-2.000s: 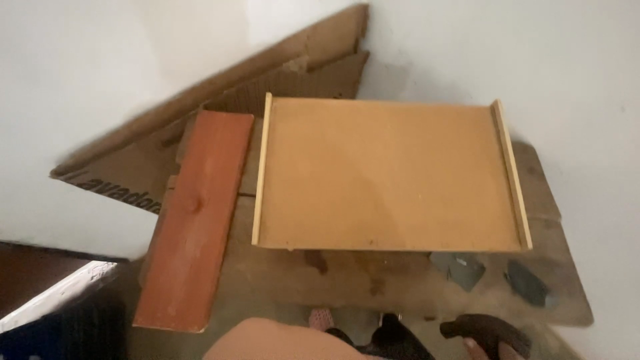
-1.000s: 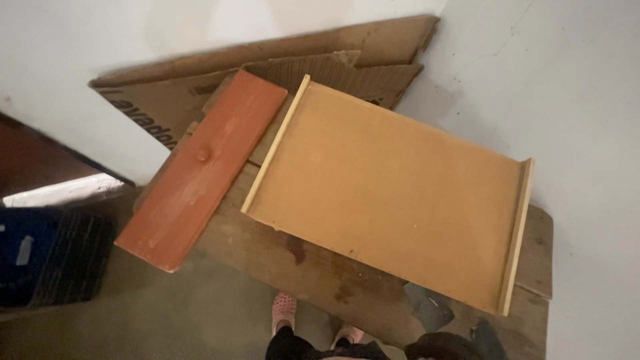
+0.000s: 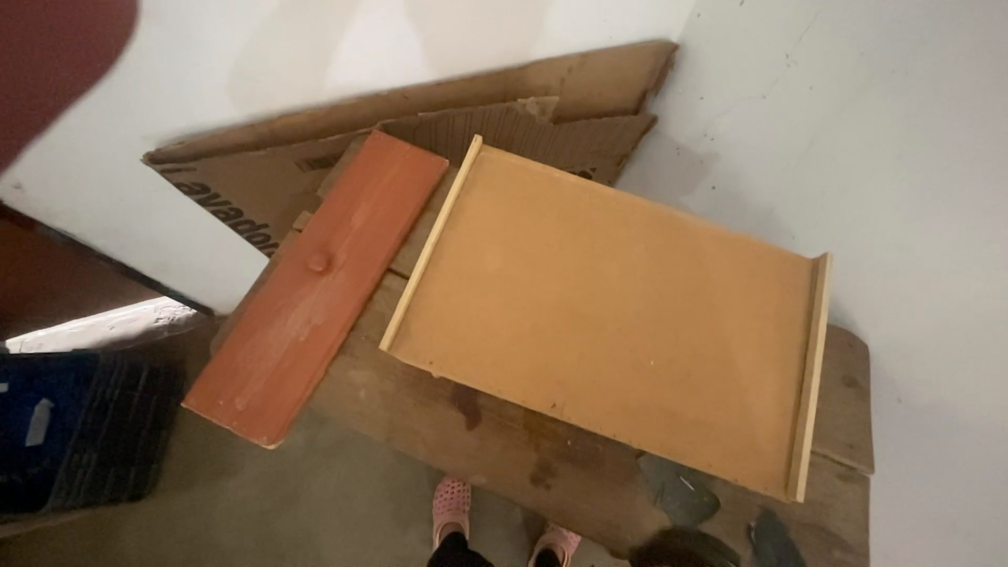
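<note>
Neither my left hand nor my right hand shows clearly in the head view. A flat tan panel (image 3: 614,315) with a pale wooden strip along each short side lies on a wooden table (image 3: 520,465). To its left rests a reddish-orange painted board (image 3: 315,291) with a round knob, reaching past the table's left edge. Two dark grey sheet-like pieces lie at the near right: one (image 3: 681,492) partly under the panel's near edge, the other (image 3: 772,539) further right. A dark rounded object (image 3: 683,547) at the bottom edge is too unclear to name.
Flattened cardboard (image 3: 465,102) leans against the white wall behind the table. A dark blue plastic crate (image 3: 79,433) stands on the floor at the left. Pink perforated clogs (image 3: 451,504) show below the table's near edge. Another wall (image 3: 937,236) borders the right side.
The view has turned and shifted. An arm and part of a hand beside a dark curved object, seen at the bottom two seconds ago, no longer show. The panel and the board keep their places.
</note>
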